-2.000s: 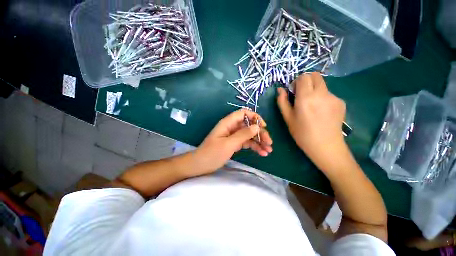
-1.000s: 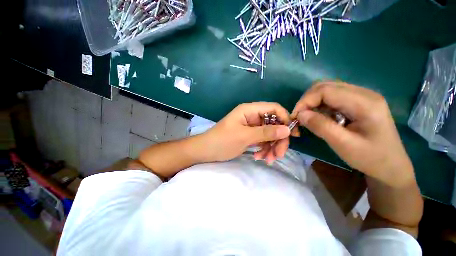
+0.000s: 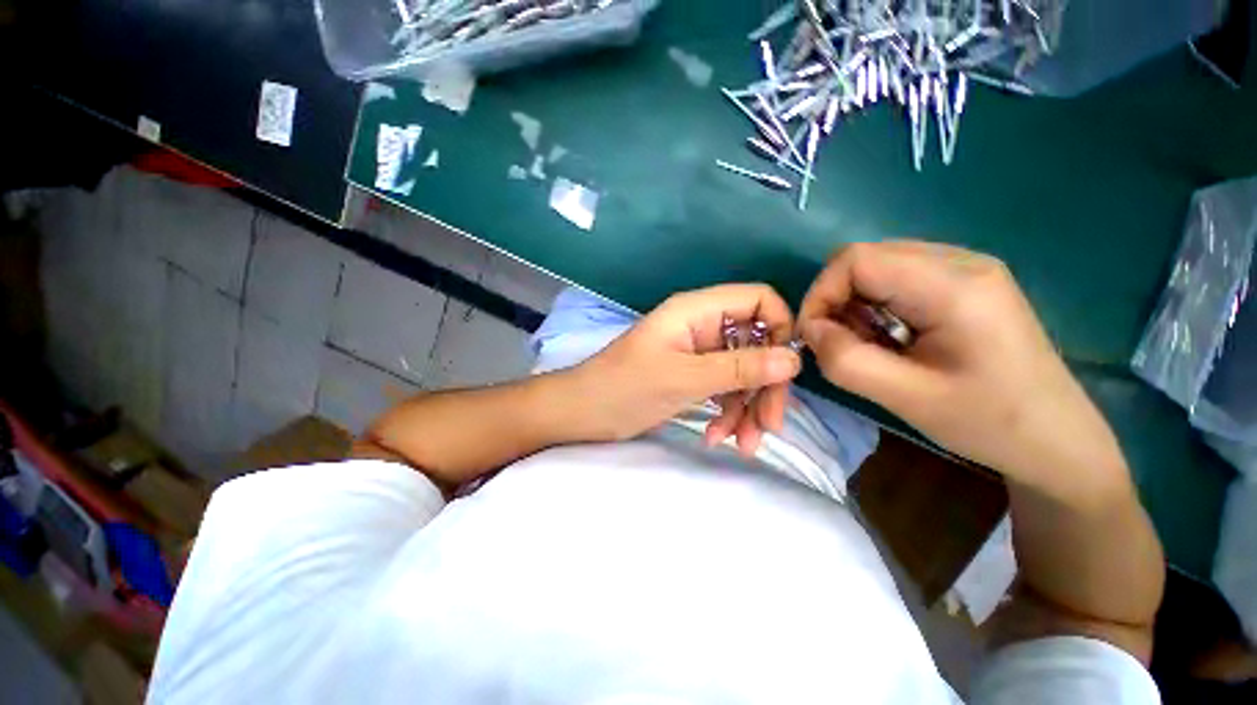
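My left hand (image 3: 710, 361) holds several shafted metal parts (image 3: 744, 332) between its fingers, with their shiny purple-silver ends showing above the thumb. My right hand (image 3: 931, 344) is beside it, its thumb and forefinger pinched at a small metal end (image 3: 795, 346) at the left fingertips. A dark and silver hand tool (image 3: 882, 325) lies in my right palm, mostly hidden by the fingers. The loose pile of parts (image 3: 882, 69) lies on the green mat beyond my hands.
The left parts tub (image 3: 483, 59) is at the top, cut off by the picture's edge. The tipped clear tub (image 3: 1130, 41) is behind the pile. Clear bags or tubs (image 3: 1199, 310) stand at the right. Label scraps (image 3: 572, 203) and a printed label (image 3: 276, 113) lie near the left bench edge.
My right hand has come from the pile to my left hand, and the two now meet at the fingertips. The view has shifted, so the pile and left tub sit higher in the picture.
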